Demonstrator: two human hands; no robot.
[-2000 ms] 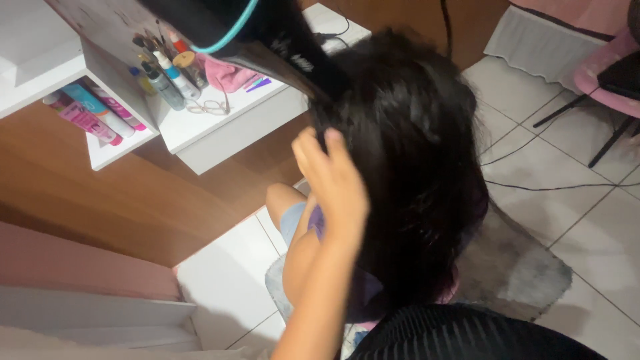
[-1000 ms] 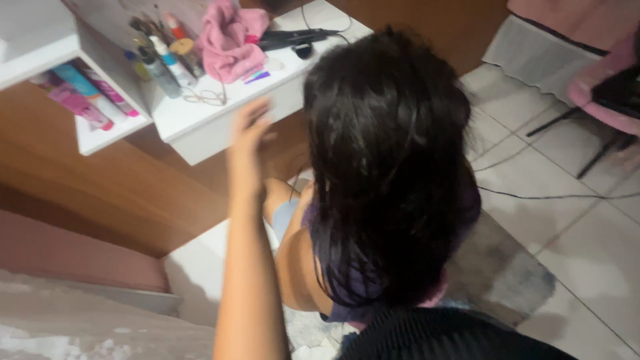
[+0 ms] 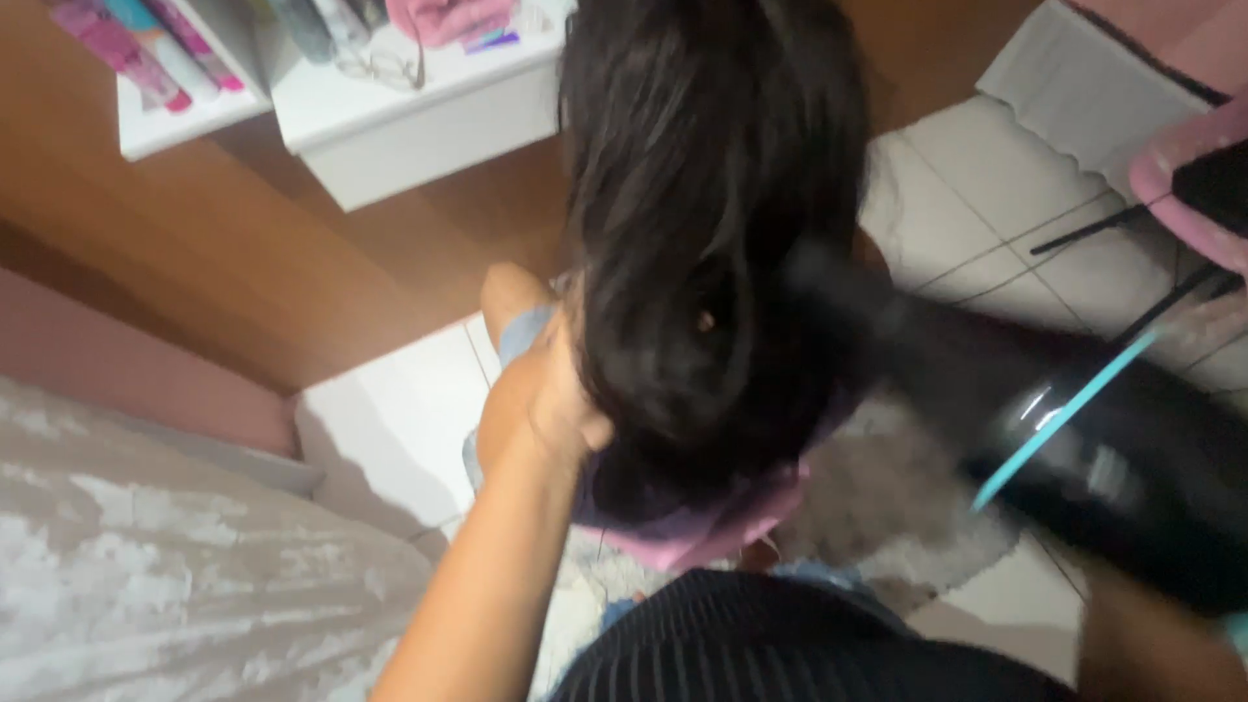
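Long dark hair (image 3: 673,195) hangs down the back of a seated person in a purple top with pink at its lower edge (image 3: 682,546). My left hand (image 3: 575,390) is against the left side of the hair at neck level; its thumb shows, and its other fingers are largely hidden. On the right, a black hair dryer (image 3: 1102,439) with a turquoise ring points its blurred nozzle at the lower right side of the hair. My right hand (image 3: 1136,624), blurred and partly hidden under the dryer, holds it.
A white vanity (image 3: 429,141) at the upper left carries bottles, eyeglasses (image 3: 380,68) and a pink cloth (image 3: 453,19). Pink tubes (image 3: 127,58) lie on its side shelf. A pink chair (image 3: 1189,205) stands at the right, a grey rug (image 3: 877,497) lies on the tiles, and patterned fabric (image 3: 146,546) hangs lower left.
My left hand, beside the hair a second ago, is now at it. The dryer, above the head two seconds ago and out of view one second ago, is now at the lower right.
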